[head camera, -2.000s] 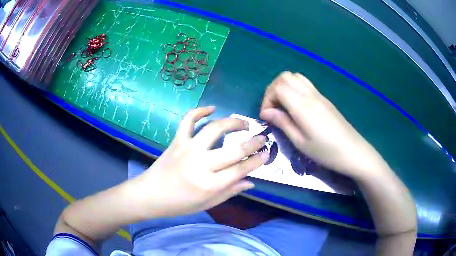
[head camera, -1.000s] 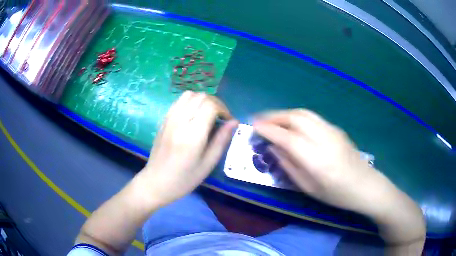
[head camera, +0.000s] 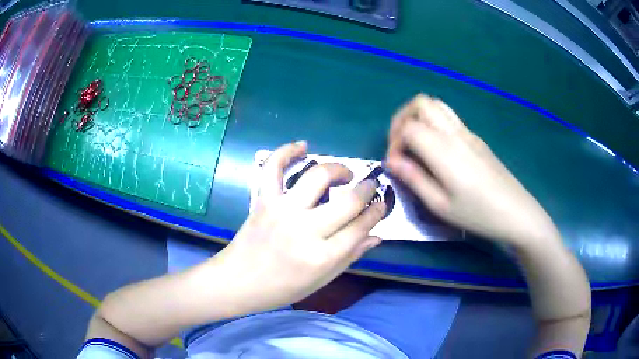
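Note:
A flat silver metal panel (head camera: 418, 223) with dark spoke-like shapes in round cutouts lies on the dark-green surface in front of me. My left hand (head camera: 315, 210) lies over its left and middle part, fingers spread, fingertips at a cutout. My right hand (head camera: 441, 158) is above the panel's right part, fingers curled together and slightly blurred; whether it holds something small is hidden. Thin red rings (head camera: 198, 92) lie in a loose group on the green mat (head camera: 150, 147). A tight bright-red clump (head camera: 90, 95) lies further left on the mat.
A stack of clear plastic trays with red strips (head camera: 35, 84) stands at the left end. Another grey panel (head camera: 350, 10) lies beyond the blue line (head camera: 420, 60) at the top. Metal rails (head camera: 560, 52) run along the far right. My legs are under the near edge.
My left hand has come from the panel's left edge to spread over its cutouts. My right hand has lifted and moved slightly away from me. The view has shifted, and a far panel now shows.

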